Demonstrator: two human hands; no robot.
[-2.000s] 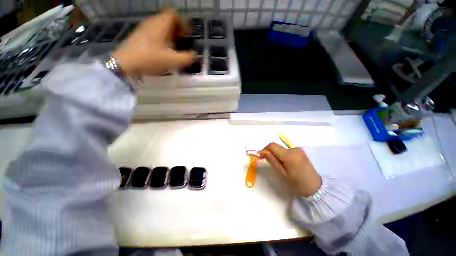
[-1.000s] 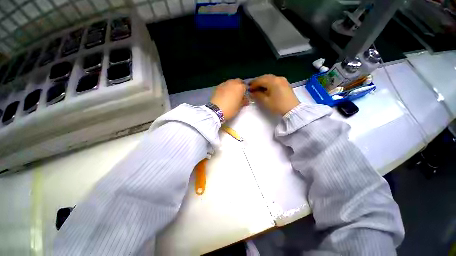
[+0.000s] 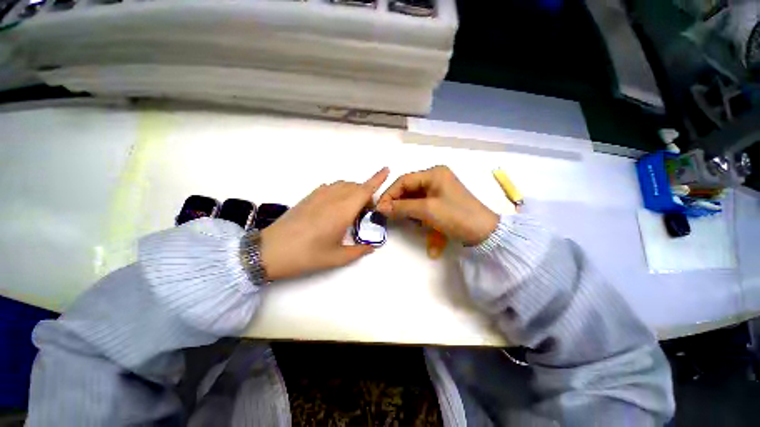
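Observation:
A smartwatch body (image 3: 371,231) lies on the bench between my hands, its face showing white glare or a whitish film. My left hand (image 3: 321,225) holds it by the sides between thumb and fingers. My right hand (image 3: 435,203) has its fingertips pinched at the watch's upper right edge; what they pinch is too small to tell. An orange scraper (image 3: 436,243) lies under my right hand, mostly hidden. Dark watches (image 3: 237,212) stand in a row left of my left hand, partly covered by it.
Stacked white foam trays (image 3: 250,58) stand at the back left. A translucent sheet (image 3: 508,125) lies at the back. A yellow tool (image 3: 507,186) lies right of my right hand. A blue box (image 3: 657,183) with bottles and sticks stands far right, a small black object (image 3: 677,224) beside it.
My left hand has gone from the tray to a watch at the bench's middle. My right hand has left the scraper and come beside it. The view has shifted.

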